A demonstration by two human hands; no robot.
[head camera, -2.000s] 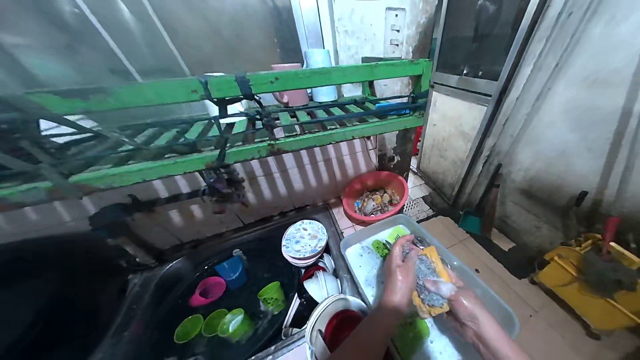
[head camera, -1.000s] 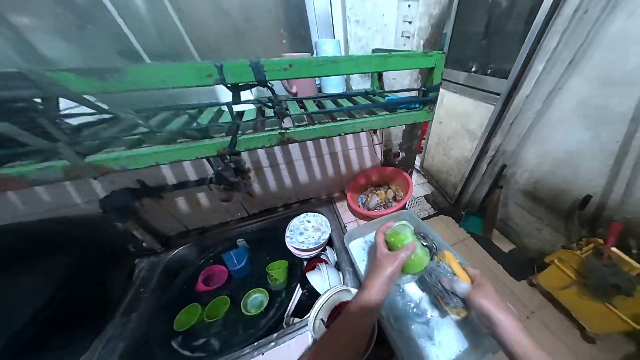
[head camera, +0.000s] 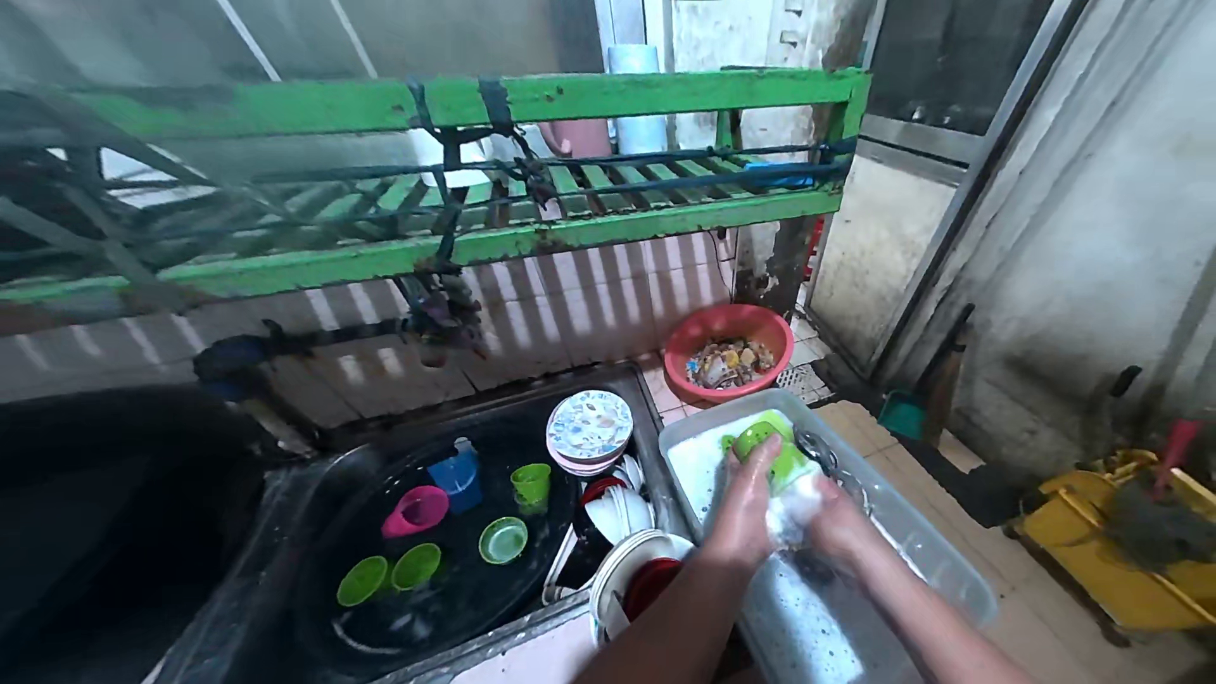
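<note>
My left hand (head camera: 752, 503) holds a green plastic cup (head camera: 774, 456) over a translucent plastic tub (head camera: 950, 579) of soapy water. Against the cup's lower side, my right hand (head camera: 836, 518) presses a foam-covered sponge (head camera: 796, 503). Metal utensils (head camera: 826, 461) lie at the tub's far side, beside the cup. In the dark sink basin to the left are a pink cup (head camera: 418, 511), a blue cup (head camera: 458, 483) and several green cups (head camera: 503, 541). A stack of patterned plates (head camera: 590, 426) stands at the basin's right edge, with white spoons (head camera: 619, 515) and bowls (head camera: 638, 570) nearer me.
A red basin (head camera: 781, 356) of food scraps stands on the floor beyond the tub. Above the sink runs a green slatted rack (head camera: 655, 228) with a blue container (head camera: 635, 95). A yellow mop bucket (head camera: 1121, 551) and a teal dustpan (head camera: 902, 413) are at the right.
My left hand held the green cup apart from my right hand one second ago; now the hands are together at it. The yellow side of the sponge, visible earlier, no longer shows.
</note>
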